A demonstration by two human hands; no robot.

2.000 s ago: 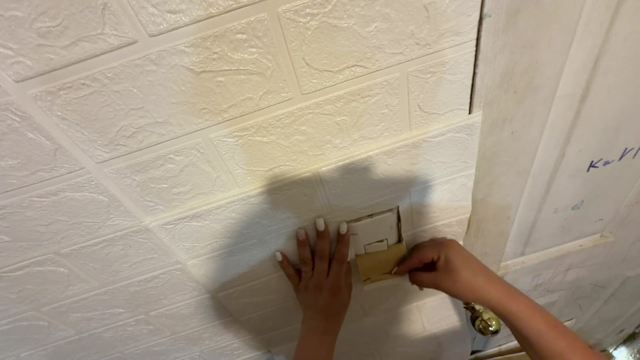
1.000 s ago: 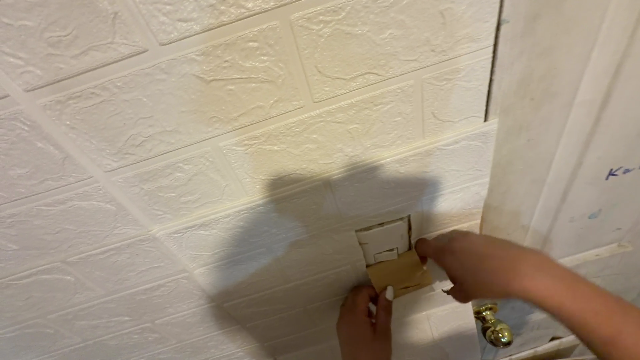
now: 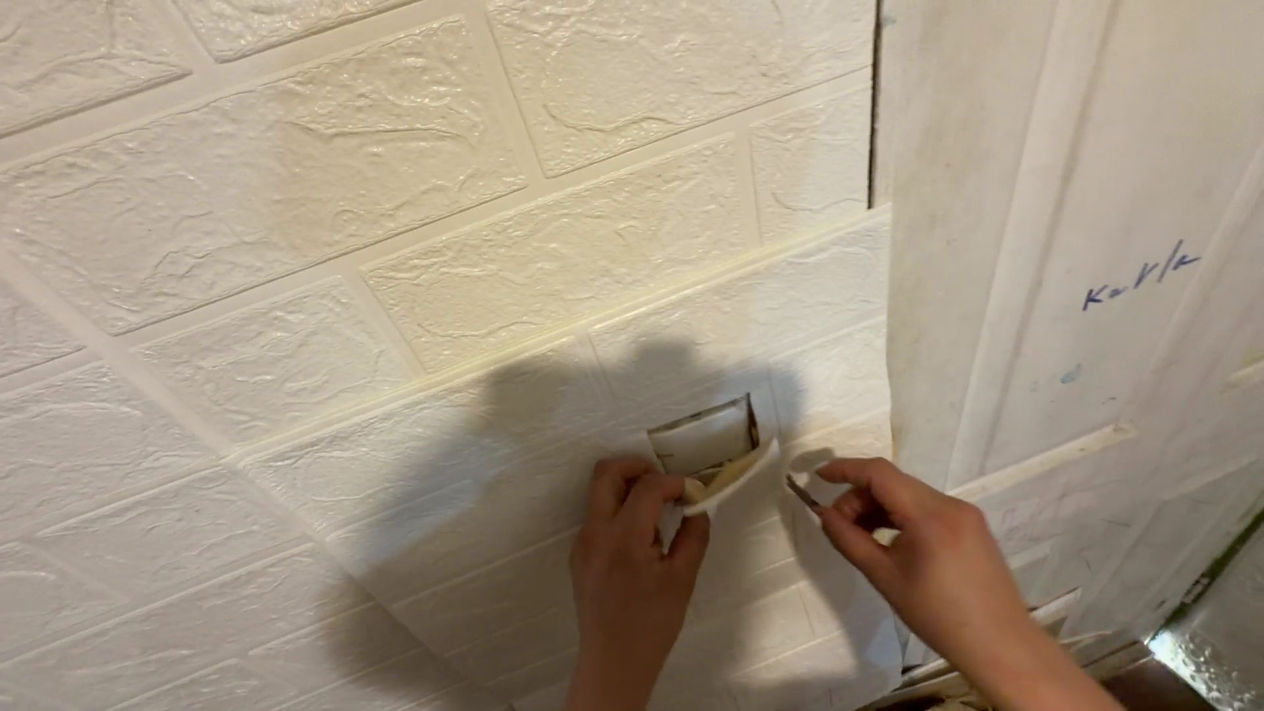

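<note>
My left hand point(image 3: 642, 553) grips the lower left edge of a flap of foam wall panel point(image 3: 733, 484), its tan backing turned partly up. Just above the flap, a rectangular cutout point(image 3: 706, 433) in the white brick-pattern wall panel point(image 3: 474, 257) shows a white surface inside, apparently a switch or outlet plate. My right hand point(image 3: 899, 553), to the right of the flap and apart from it, pinches a small, thin dark blade point(image 3: 804, 492) between thumb and fingers. The flap's lower edge is partly hidden by my left fingers.
A white paneled door point(image 3: 1066, 395) with blue handwriting stands at the right, next to the panel's edge. A dark gap runs along the upper panel edge. Glass or a shiny surface point(image 3: 1220, 612) shows at the lower right. My shadow falls across the wall.
My right hand has moved right, away from the flap, and the blade now shows. My left hand, earlier flat on the wall, now holds the flap. The brass doorknob is no longer visible.
</note>
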